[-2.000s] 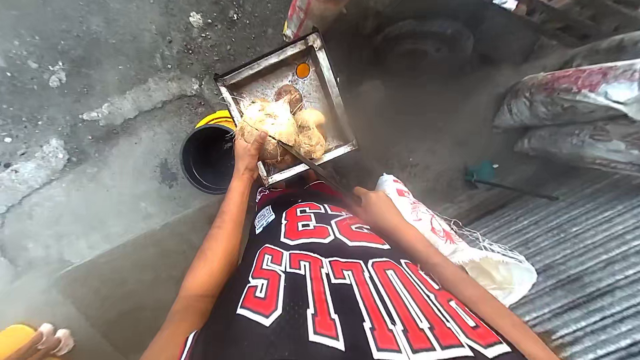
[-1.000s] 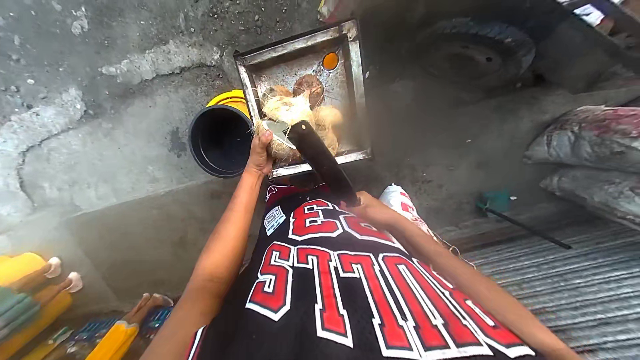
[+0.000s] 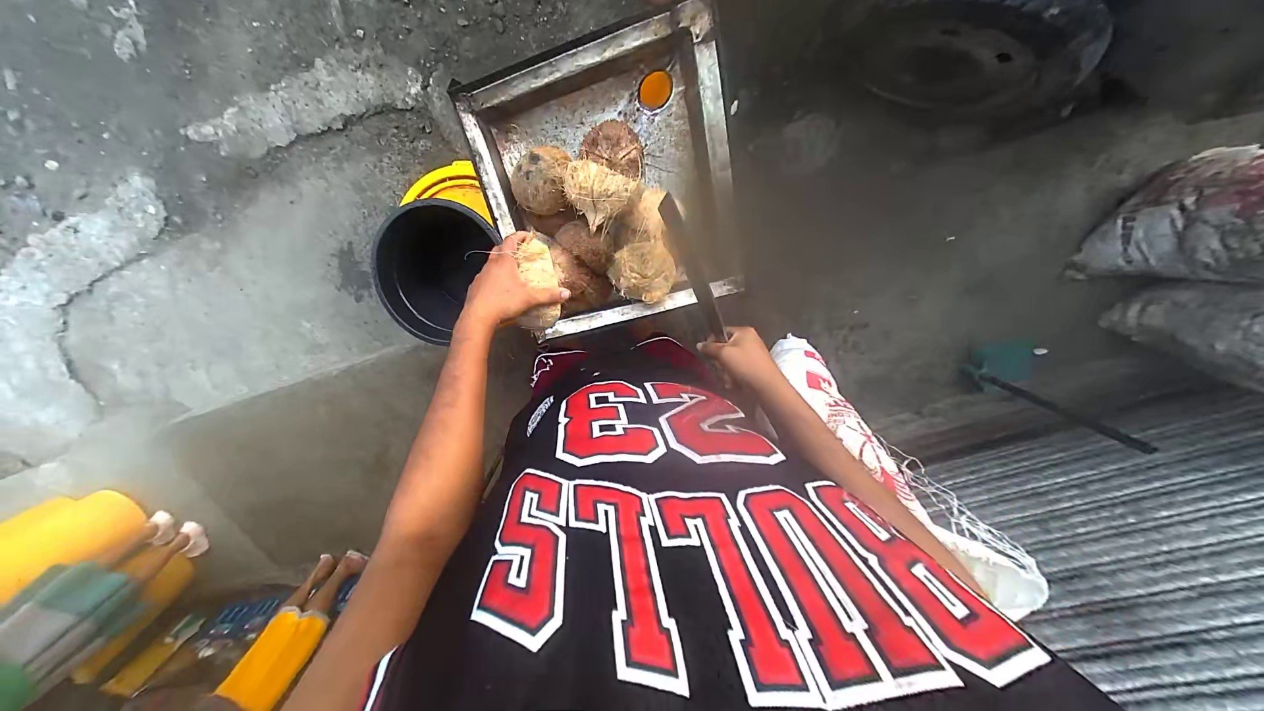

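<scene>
My left hand [image 3: 509,286] grips a pale, fibrous coconut [image 3: 536,267] at the near left corner of a square metal tray [image 3: 612,318]. Around my right hand [image 3: 736,354] the fingers are closed on the handle of a wide, dark-bladed knife [image 3: 696,262], whose blade points up across the tray's near right part. Several husked coconuts [image 3: 600,193], some pale and some brown, lie piled in the tray beside the held one. An orange disc or round opening [image 3: 655,90] shows at the tray's far end.
A black bucket [image 3: 420,272] stands left of the tray, with a yellow container [image 3: 449,183] behind it. A white sack [image 3: 834,405] lies by my right arm. Full sacks [image 3: 1185,222], a tyre [image 3: 973,54] and corrugated metal sheeting [image 3: 1165,553] are at right. People in yellow clothing [image 3: 272,657] are at lower left.
The knife has moved right, away from the coconut in my left hand, and its blade is now upright in view. My left hand and its coconut are now at the tray's near left corner.
</scene>
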